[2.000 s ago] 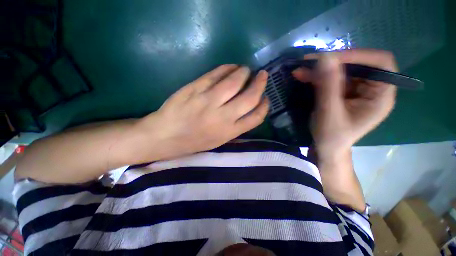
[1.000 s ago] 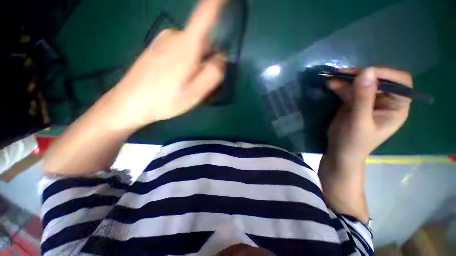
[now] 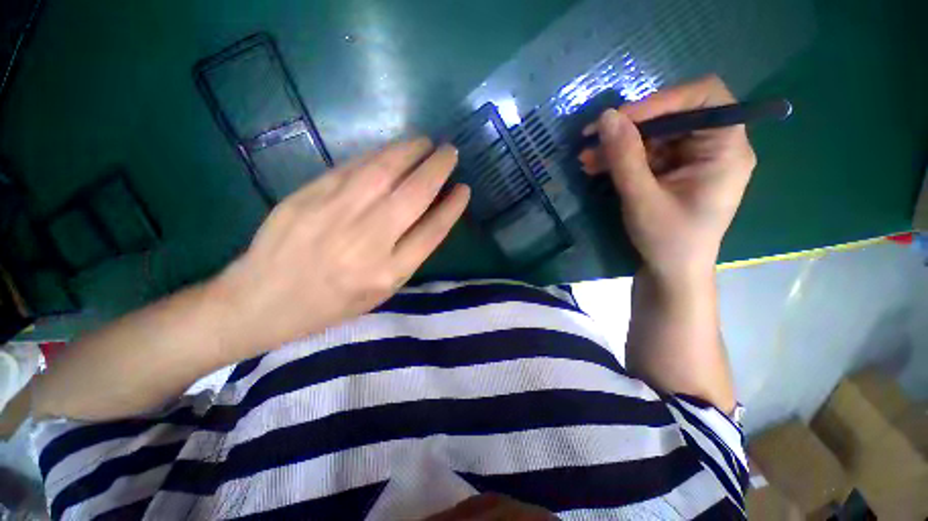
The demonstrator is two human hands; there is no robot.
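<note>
A black rectangular frame (image 3: pixel 524 163) lies over the lower left part of a clear sheet (image 3: pixel 692 41) with rows of dark strips and bright glare. My left hand (image 3: pixel 351 229) is palm down with its fingertips at the frame's left side; its grip is partly hidden. My right hand (image 3: pixel 677 168) holds dark tweezers (image 3: pixel 702 119) like a pen, to the right of the frame; their tips are hidden near the dark area by my fingers. Another black frame (image 3: pixel 277 132) with a crossbar lies beyond my left hand, its lower end covered by the hand.
More black frames (image 3: pixel 97 219) lie in a loose group at the left on the dark green table (image 3: pixel 407 41). The striped top is close to the near edge. Cardboard boxes (image 3: pixel 875 438) stand below at the right.
My left hand went left to a dark frame, then came back to the sheet. A frame now lies over the strips that were uncovered one second ago. The tweezers stay in my right hand.
</note>
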